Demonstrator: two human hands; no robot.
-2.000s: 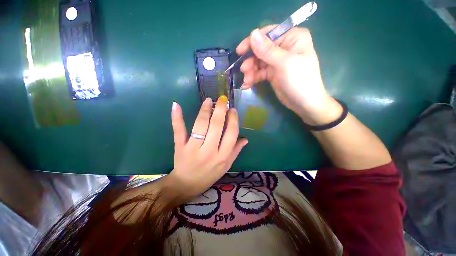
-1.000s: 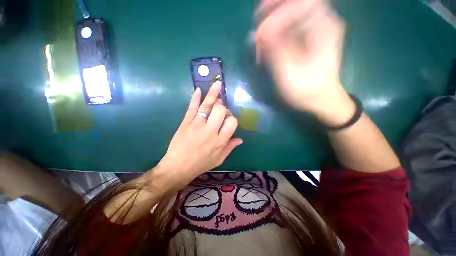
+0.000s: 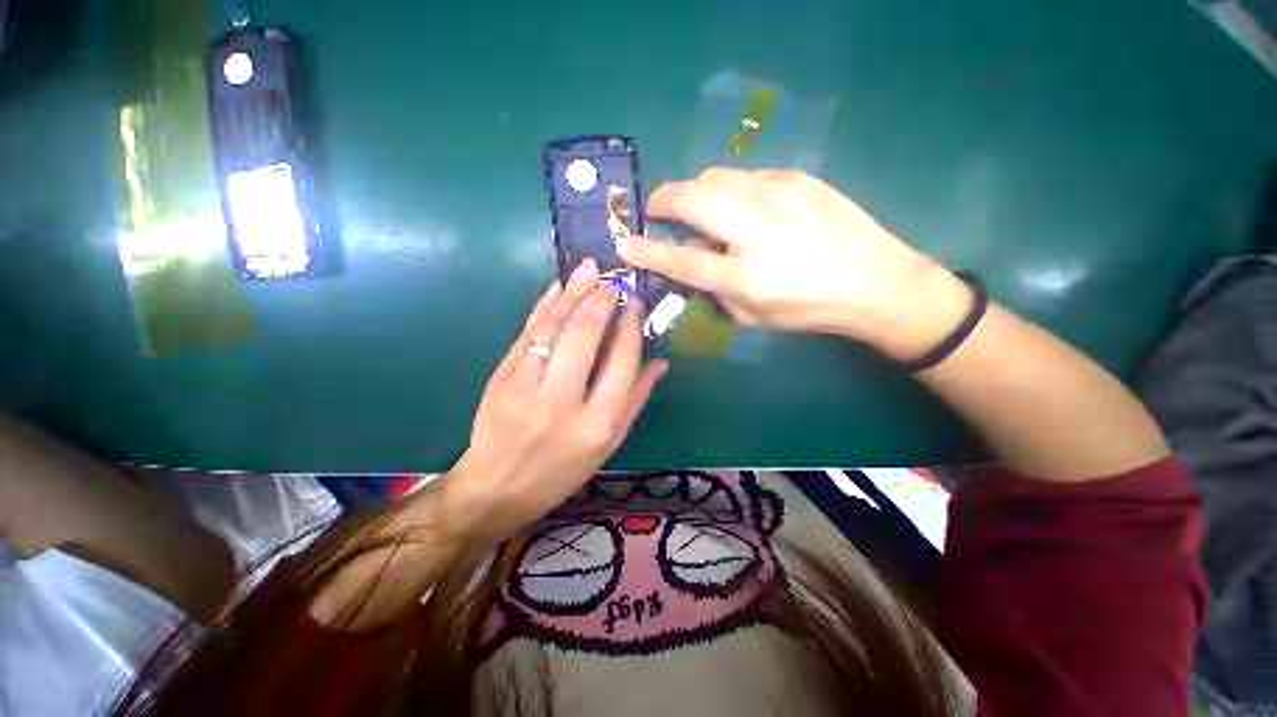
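Observation:
A dark phone housing [image 3: 580, 217] with a white round spot at its far end lies on the green tabletop. My left hand [image 3: 549, 378] holds its near end with the fingertips. My right hand [image 3: 805, 259] is at its right side, with a fingertip on the housing beside a shiny amber strip [image 3: 618, 210]. A slim tool, seemingly tweezers, is mostly hidden under my right hand; its pale end [image 3: 665, 314] sticks out below. Thin coloured lines show near the left fingertips. Yellow tape [image 3: 705, 331] lies partly hidden below the right hand.
A clear film with a yellow piece [image 3: 756, 121] lies beyond my right hand. At the left, another dark phone housing [image 3: 262, 140] lies beside a wide yellow-green film [image 3: 189, 311]. Another person's arm [image 3: 105, 518] is at the lower left. Dark grey fabric [image 3: 1218, 462] is at the right.
My right hand has come down from the upper right to the housing, its tool turned pale end down. My left fingers have slid nearer the near end. The film beyond my right hand is newly visible.

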